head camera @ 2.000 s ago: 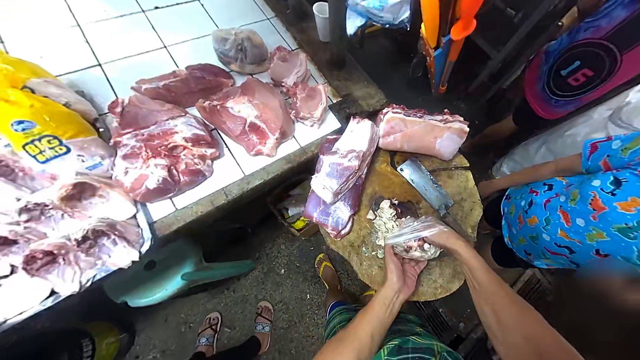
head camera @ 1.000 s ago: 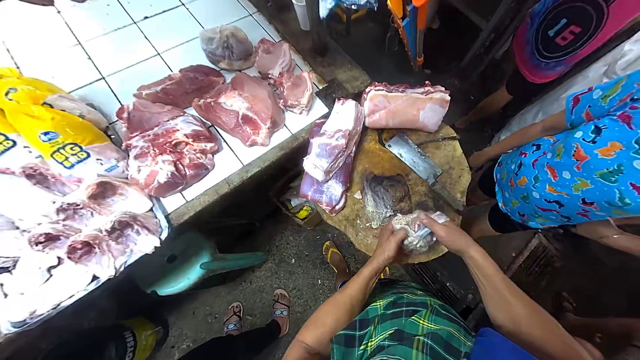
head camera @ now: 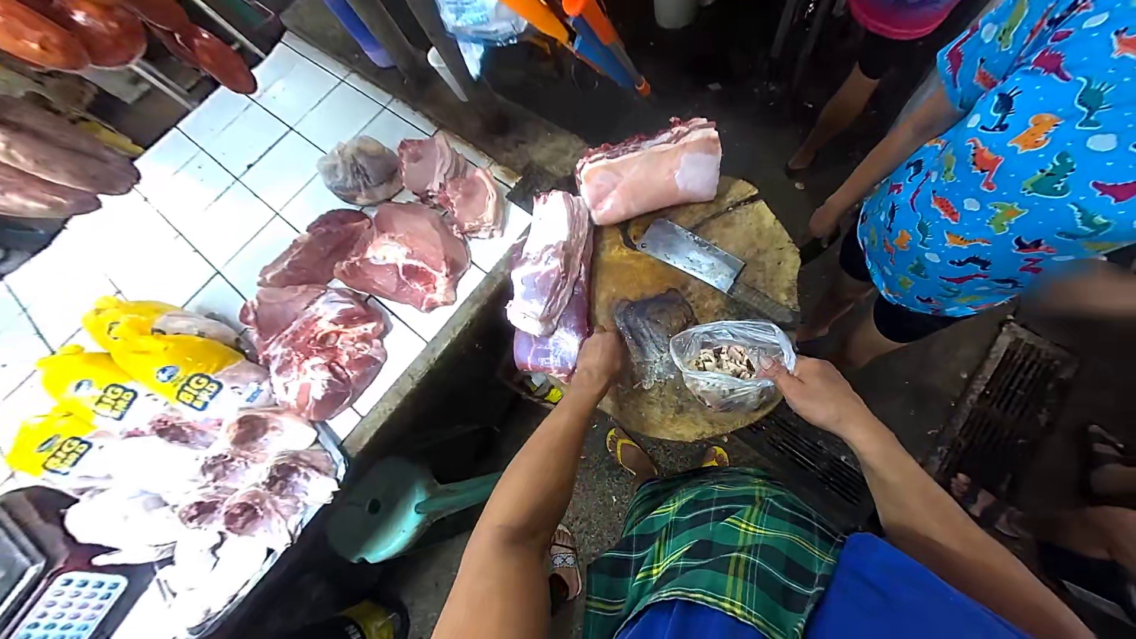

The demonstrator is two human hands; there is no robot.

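Note:
My right hand (head camera: 812, 390) grips the rim of a clear plastic bag (head camera: 737, 390) of small chopped pale pieces, which rests on a round wooden chopping block (head camera: 763, 248). At the block's left edge, my left hand (head camera: 599, 355) is against the lower end of a slab of raw meat (head camera: 546, 266); whether its fingers hold the meat cannot be told. Between my hands lies a dark piece in thin clear plastic (head camera: 655, 330). A cleaver (head camera: 690, 256) lies flat behind it, handle toward the right. A thick skin-on meat slab (head camera: 652, 173) sits at the block's far edge.
On the left, a white tiled counter (head camera: 213, 177) bears several raw meat cuts (head camera: 404, 257), poultry in yellow packaging (head camera: 177, 364) and a tray of poultry. A teal plastic stool (head camera: 382, 510) stands below it. A person in a blue patterned shirt (head camera: 1021, 195) stands close at the right of the block.
The plastic bag, bunched between both hands a second ago, now stands with its mouth open in my right hand. My left hand has moved left, off the bag to the meat slab.

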